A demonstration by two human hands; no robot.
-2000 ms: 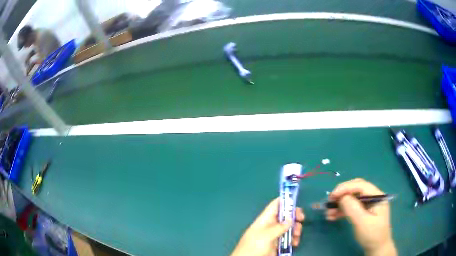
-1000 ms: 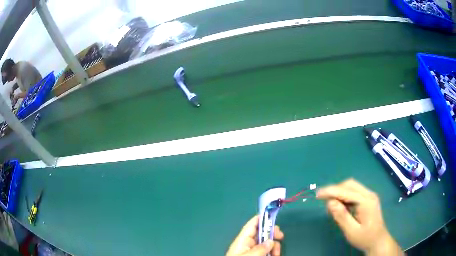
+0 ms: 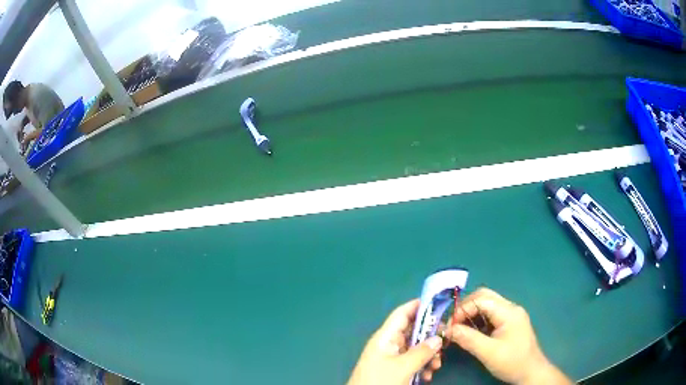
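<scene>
A white-purple handle housing (image 3: 432,309) stands with its bent end up, its open side with dark inner parts showing. My left hand (image 3: 396,344) is closed around its lower part, with the thumb on the open side. My right hand (image 3: 494,331) is at the housing's right side, its thumb and fingertips pinching the red lead wires (image 3: 455,302) close against the housing. The wires' ends are hidden by the fingers. The tweezers cannot be made out in this hand.
Open housings (image 3: 596,234) lie side by side at right, beside a blue bin (image 3: 658,120) of housings. One housing (image 3: 254,125) lies on the green belt. Yellow-handled pliers (image 3: 49,307) lie at left near another blue bin (image 3: 15,267). A person (image 3: 31,105) sits at far left.
My right hand has come in from the right to the housing, bringing the outstretched red wires down against it. The housing has shifted right and up in view. The belt unit has moved left.
</scene>
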